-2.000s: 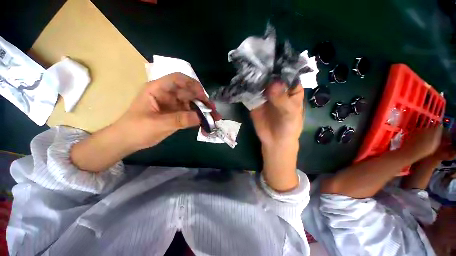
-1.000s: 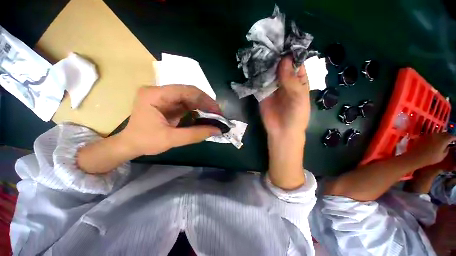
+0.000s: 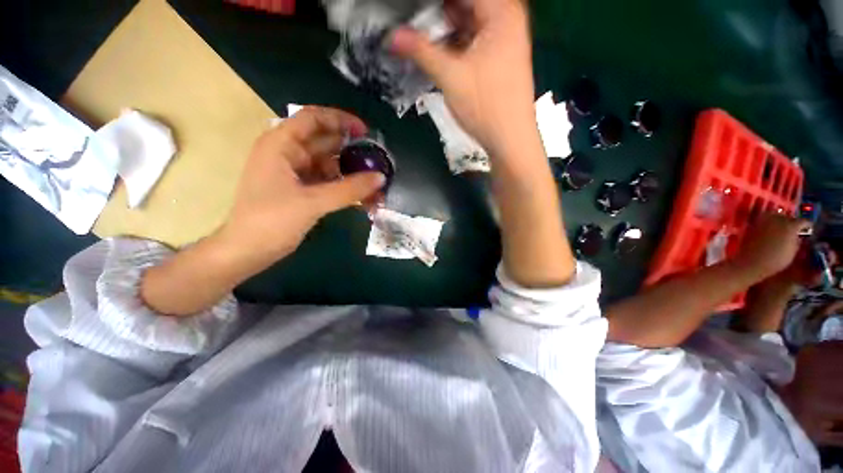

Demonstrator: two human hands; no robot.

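Note:
My left hand (image 3: pixel 287 180) holds a round watch head (image 3: pixel 366 163) at its fingertips, its dark purple-reflecting face turned up towards the camera. My right hand (image 3: pixel 485 74) is at the top centre with its fingers on a crumpled grey-black and white heap of used wipes (image 3: pixel 384 46), partly blurred and cut by the top edge. A small white wipe with dark marks (image 3: pixel 404 236) lies just below and right of the watch head. Another marked white wipe (image 3: pixel 459 139) lies partly behind my right wrist.
Several dark watch heads (image 3: pixel 611 195) lie right of my right forearm, by a white piece (image 3: pixel 554 127). A red compartment tray (image 3: pixel 689 199) is further right, with another person's arm (image 3: pixel 689 291) over it. A tan sheet (image 3: pixel 199 102), folded white cloth (image 3: pixel 143 152) and printed white packet (image 3: pixel 46 157) lie left.
My right hand has moved up and left with the grey wipes, uncovering a marked white wipe beneath. My left hand has drawn slightly back left and turned the watch head's face into view.

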